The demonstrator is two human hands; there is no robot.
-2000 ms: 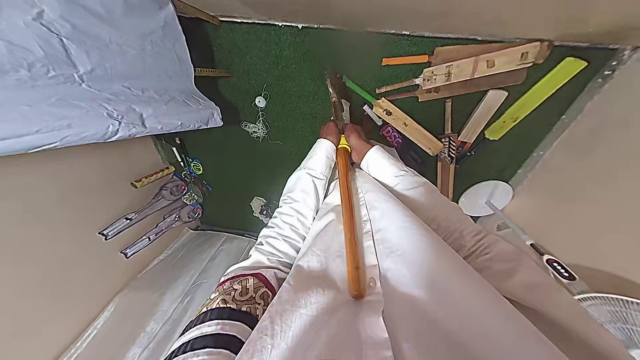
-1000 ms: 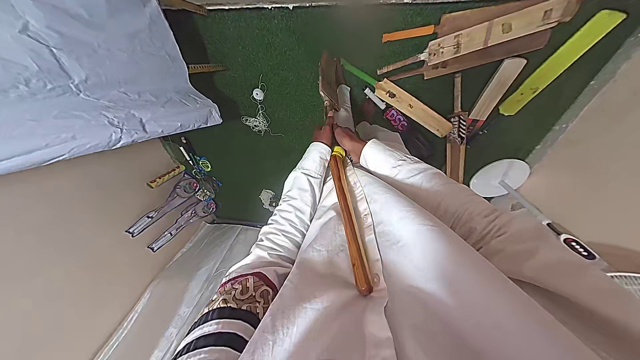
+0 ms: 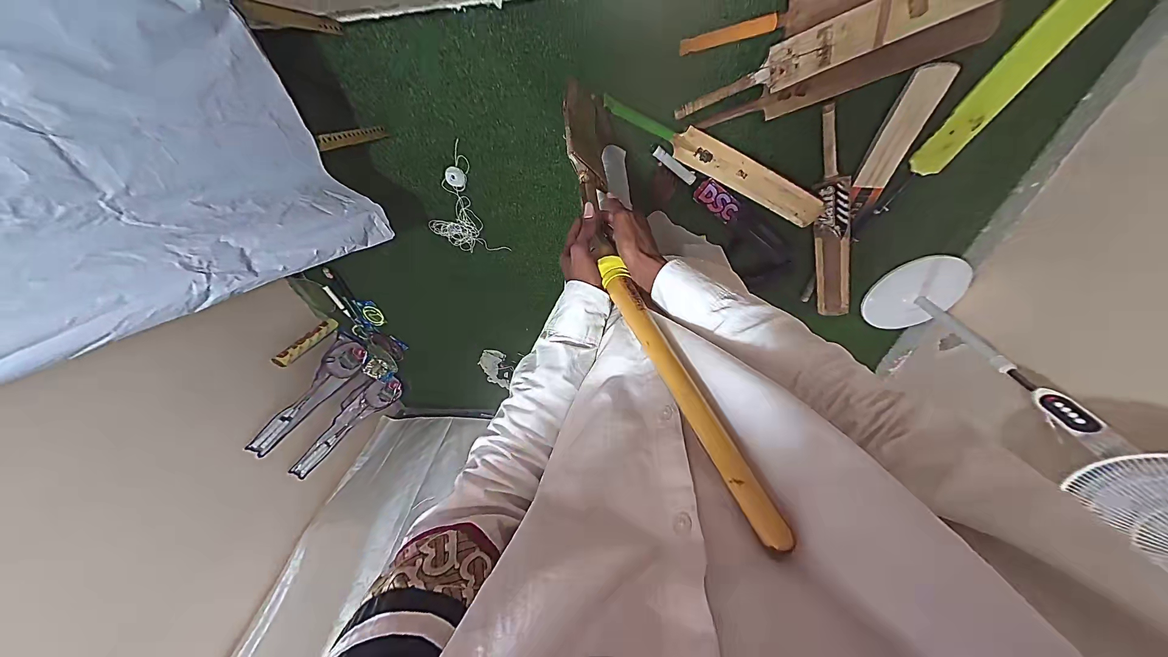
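Observation:
A cricket bat's bare wooden handle point(image 3: 698, 401) slants down over the front of my white garment, its rounded end at the lower right. Yellow tape point(image 3: 613, 267) wraps it just below my hands. My left hand point(image 3: 585, 248) and my right hand point(image 3: 634, 239) are close together around the upper part of the bat, fingers bent onto it. Beyond them the worn brown wooden part point(image 3: 584, 137) points away over the green carpet. A pale flat piece point(image 3: 617, 175) shows beside it; whether it is part of the bat I cannot tell.
Several cricket bats point(image 3: 748, 173) lie on the green carpet point(image 3: 511, 119) to the right, near a yellow-green bat point(image 3: 1004, 91) and a pedestal fan point(image 3: 917, 290). White string point(image 3: 459, 228) lies left of my hands. A grey-white sheet point(image 3: 164, 173) covers the upper left, above metal tools point(image 3: 315, 401).
Both hands stay on the bat. The handle's free end has swung toward the right, and its visible face has gone from brown to yellowish. The view has shifted a little.

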